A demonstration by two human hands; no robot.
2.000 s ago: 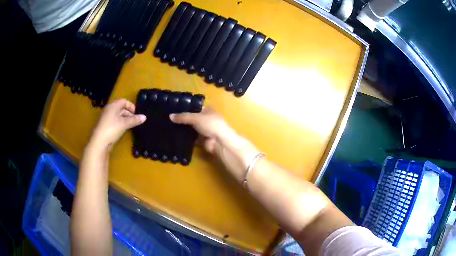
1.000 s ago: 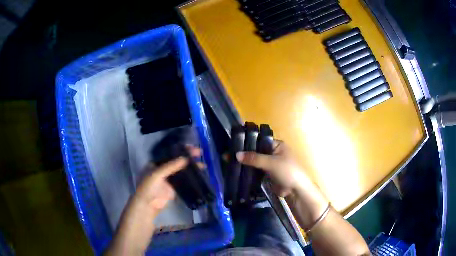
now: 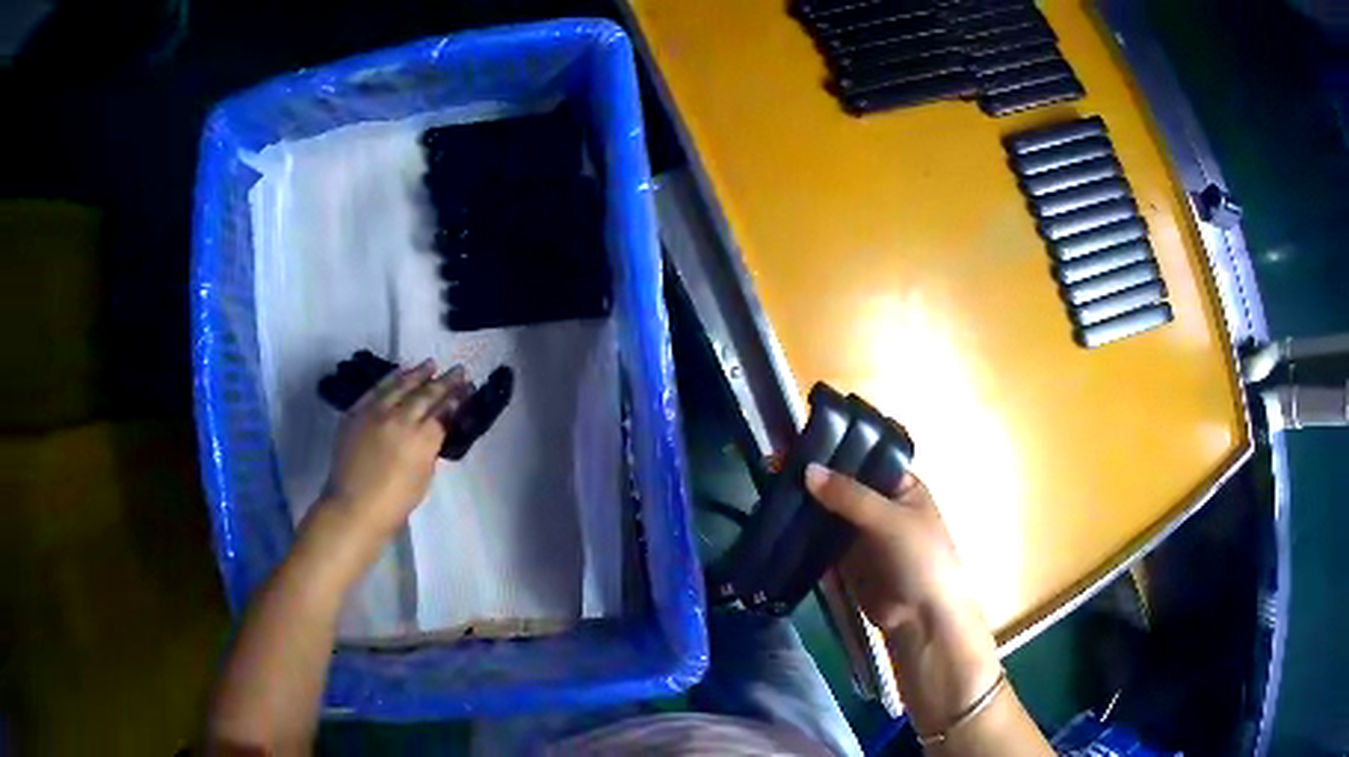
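Slim black handles (image 3: 525,229) lie in a block on the white liner sheet (image 3: 488,540) inside the blue crate (image 3: 673,444). My left hand (image 3: 392,444) is over the liner inside the crate, its fingers on a few black handles (image 3: 481,414) that show on both sides of it; the palm side is hidden. My right hand (image 3: 895,540) grips a small bunch of black handles (image 3: 829,473), held side by side above the tray's near metal edge.
On the yellow tray (image 3: 769,192), right of the crate, lie a row of shiny handles (image 3: 1095,237) and darker rows (image 3: 932,52) at the far end. A pipe (image 3: 1317,404) and a curved metal edge are at the right. A small blue basket (image 3: 1102,739) shows at the bottom.
The view has shifted, with the crate now more fully in frame. My left hand has lowered its bunch onto the liner. My right hand still holds its bunch, now more tilted.
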